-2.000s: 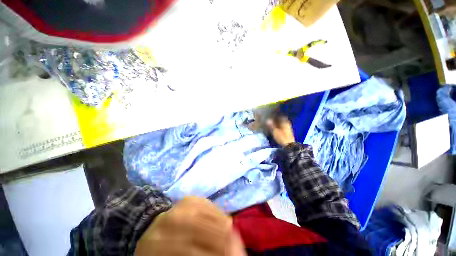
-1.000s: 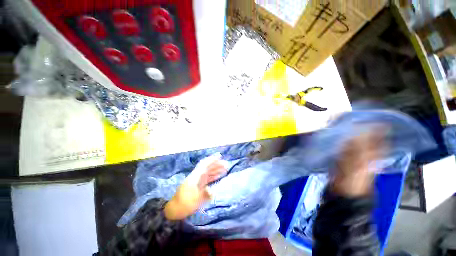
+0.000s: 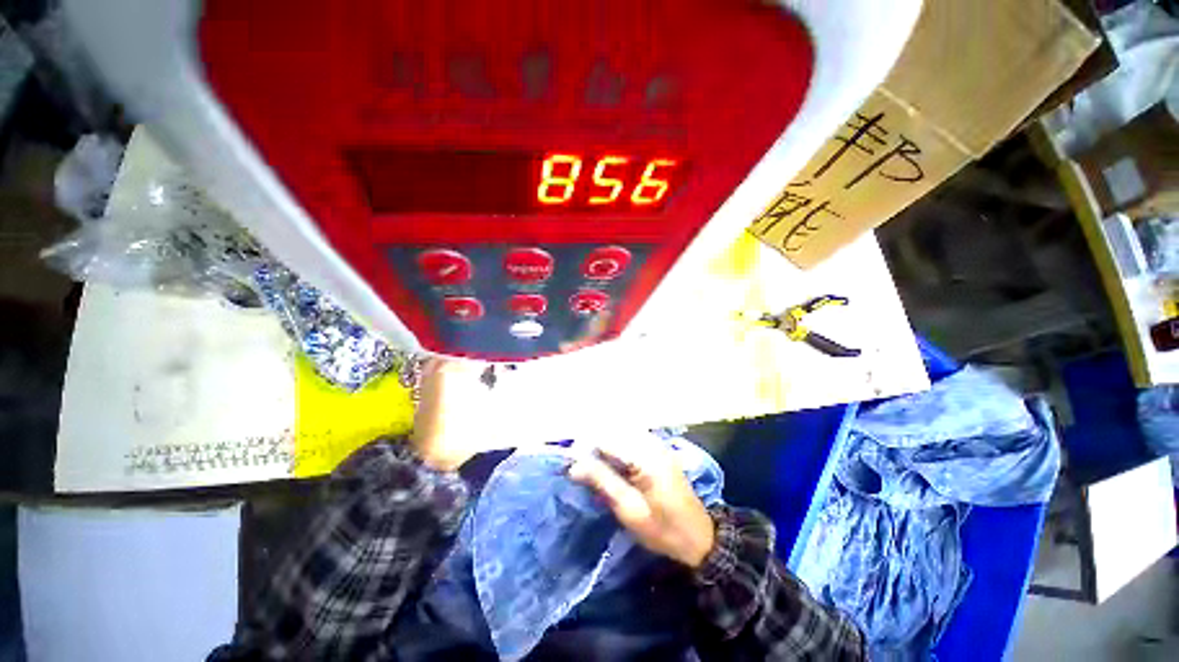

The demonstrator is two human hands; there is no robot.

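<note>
The light blue denim garment (image 3: 530,556) hangs over the lap at the table's front edge. My right hand (image 3: 647,498) lies on its upper part, fingers pointing left; I cannot tell how firmly it grips. My left hand (image 3: 446,407) reaches up over the table edge beside the small silvery buttons; its fingers are hidden under the machine head or washed out. The machine head (image 3: 517,129) fills the top of the view, with glowing digits 856 and red round keys. The heap of silvery buttons (image 3: 343,347) lies left of it.
Clear plastic bags (image 3: 181,246) lie on the left. Pliers (image 3: 812,326) with yellow and black handles lie on the table's right part. A cardboard box (image 3: 905,129) stands at upper right. The blue bin (image 3: 1002,563), holding denim garments (image 3: 905,517), is right of the table.
The view has shifted, showing the lit display. My right hand has moved from above the bin to the garment at the table edge. My left hand has moved up toward the machine.
</note>
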